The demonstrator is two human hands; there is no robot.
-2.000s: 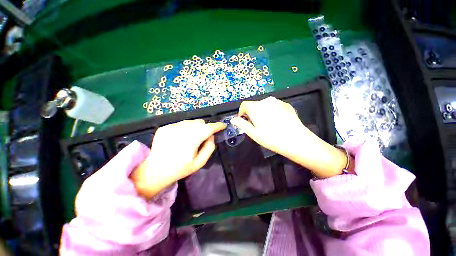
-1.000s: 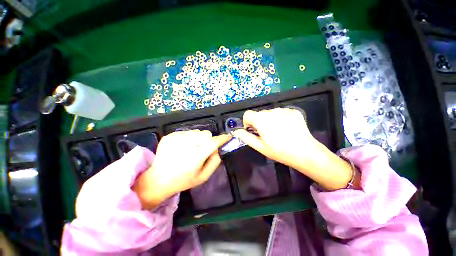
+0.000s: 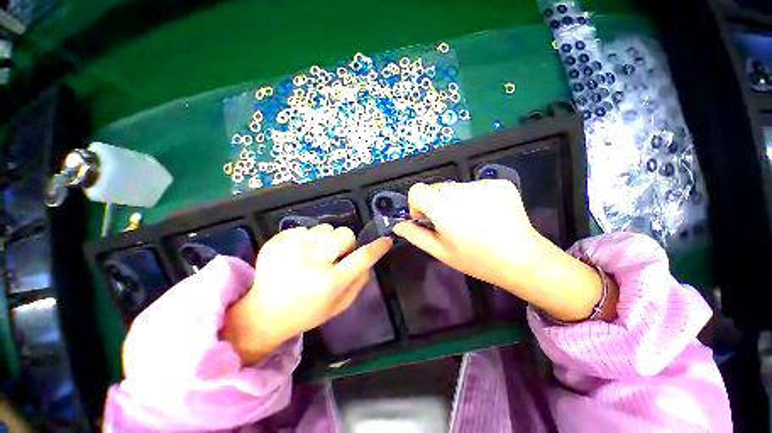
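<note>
A black foam tray (image 3: 228, 203) holds dark glossy phone back covers in its slots. My left hand (image 3: 305, 275) and my right hand (image 3: 474, 224) meet over the upper end of the fourth cover from the left (image 3: 432, 292). My fingertips pinch a small, thin, see-through piece of film (image 3: 376, 229) between them. It lies just below and left of that cover's rounded camera area (image 3: 389, 203), which shows a dark lens circle. The fingers partly hide the film and the camera area.
Many tiny yellow-white and blue rings (image 3: 347, 118) lie on a clear sheet behind the tray. A white bottle with a silver pump top (image 3: 127, 176) and thin swabs (image 3: 107, 218) are at the left. Clear strips with dark circles (image 3: 592, 93) lie right. More trays (image 3: 72, 254) flank both sides.
My pinching fingertips have moved down from over the camera area, uncovering its dark lens. The film now shows darker and tilted. The rings and bottle have shifted up and left in view.
</note>
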